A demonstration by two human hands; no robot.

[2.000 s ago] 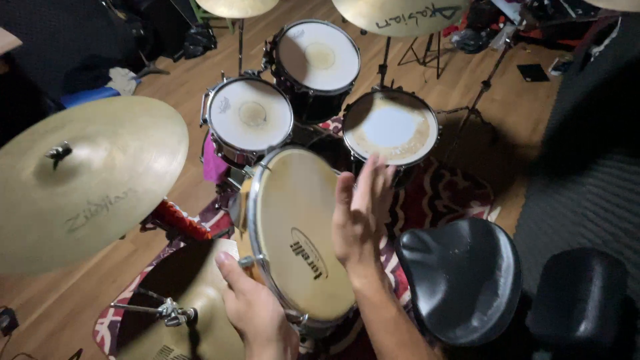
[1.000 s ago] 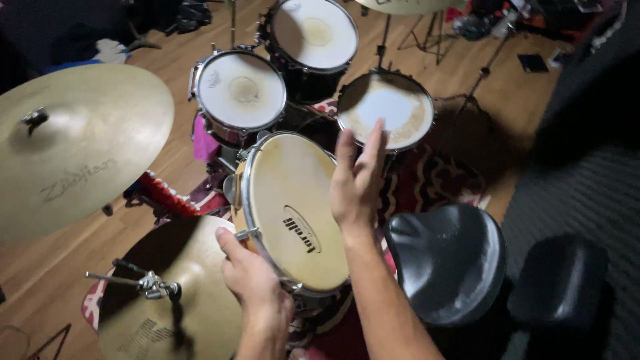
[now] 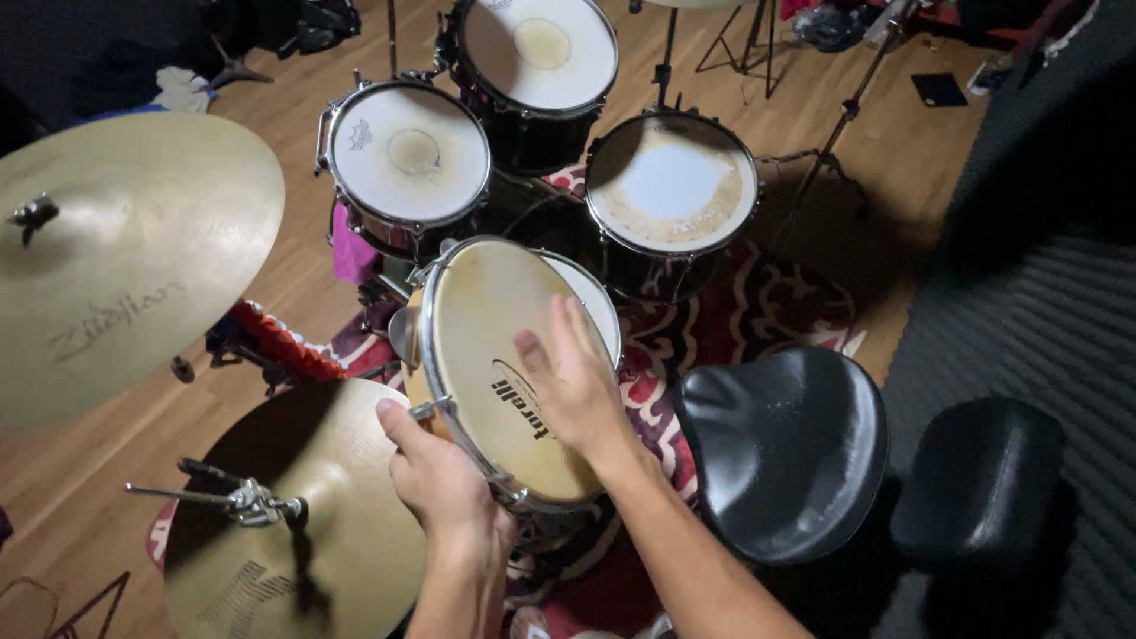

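A round Torelli hand drum with metal jingles, a pandeiro [image 3: 484, 337], is tilted upright in front of me. My left hand [image 3: 444, 470] grips its lower left rim, thumb beside a metal tension lug, the other fingers hidden behind the frame. My right hand [image 3: 572, 382] lies over the right part of the drumhead with its fingers apart and slightly blurred. It holds nothing, and its palm seems to be at the skin. Just behind the pandeiro shows part of a white drumhead [image 3: 590, 297].
Two toms [image 3: 382, 182] [image 3: 564, 80] and another drum [image 3: 621, 209] stand beyond. A Zildjian cymbal [image 3: 169, 222] is at left, hi-hat cymbals [image 3: 355, 524] at lower left. A black drum throne [image 3: 799, 461] with a backrest [image 3: 981, 479] is at right, over a patterned rug [image 3: 763, 302].
My right hand has moved from a raised position at the drum's right edge to over the drumhead. My left hand keeps its grip on the rim.
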